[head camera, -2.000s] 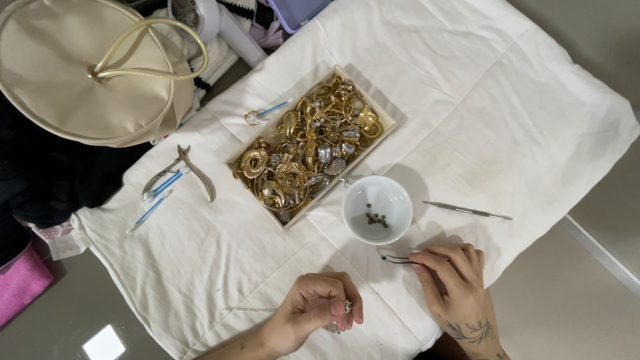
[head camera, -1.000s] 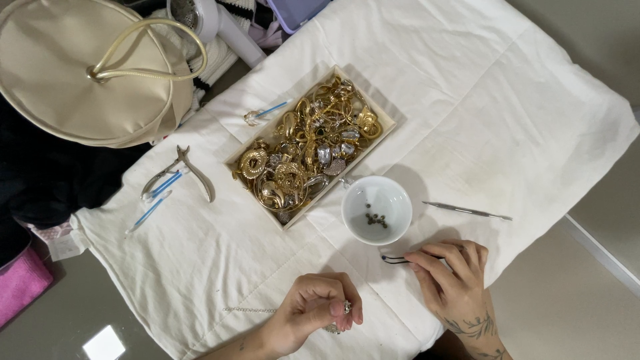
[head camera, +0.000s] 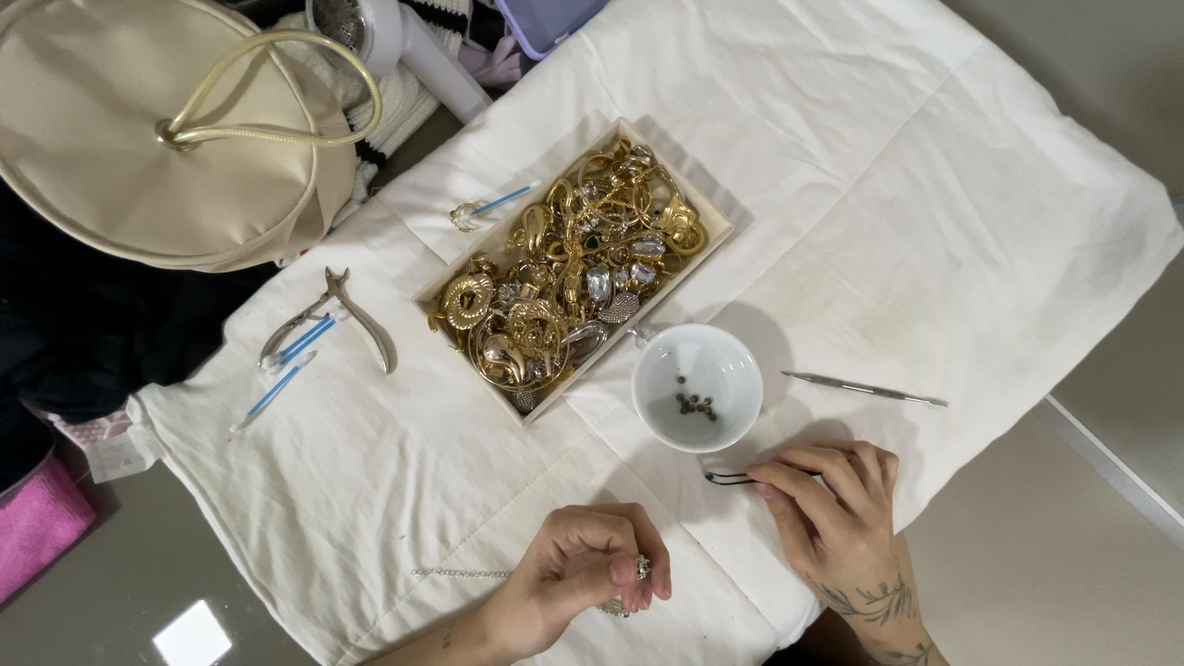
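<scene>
My left hand (head camera: 592, 573) pinches a silver-coloured jewelry piece with stones (head camera: 642, 566) between thumb and fingers; a silver chain (head camera: 462, 573) emerges on the cloth to its left. My right hand (head camera: 832, 504) holds dark curved tweezers (head camera: 731, 478), whose tips are at a small dark bead or stone (head camera: 709, 476) just below the white bowl. Several small dark round pieces (head camera: 696, 407) lie inside the white bowl (head camera: 650, 356). Right of the bowl, a double-ended metal tool (head camera: 865, 388) rests on the cloth.
A tray (head camera: 721, 231) heaped with gold and silver jewelry (head camera: 573, 277) stands behind the bowl. Metal nippers (head camera: 356, 324) and cotton swabs (head camera: 301, 342) lie left; another swab (head camera: 502, 200) touches a small ornament (head camera: 465, 215). A beige bag (head camera: 185, 120) stands at upper left on a dark cloth.
My right hand and the tweezers have shifted slightly at the near side of the bowl. The left hand stays in place with the jewelry piece.
</scene>
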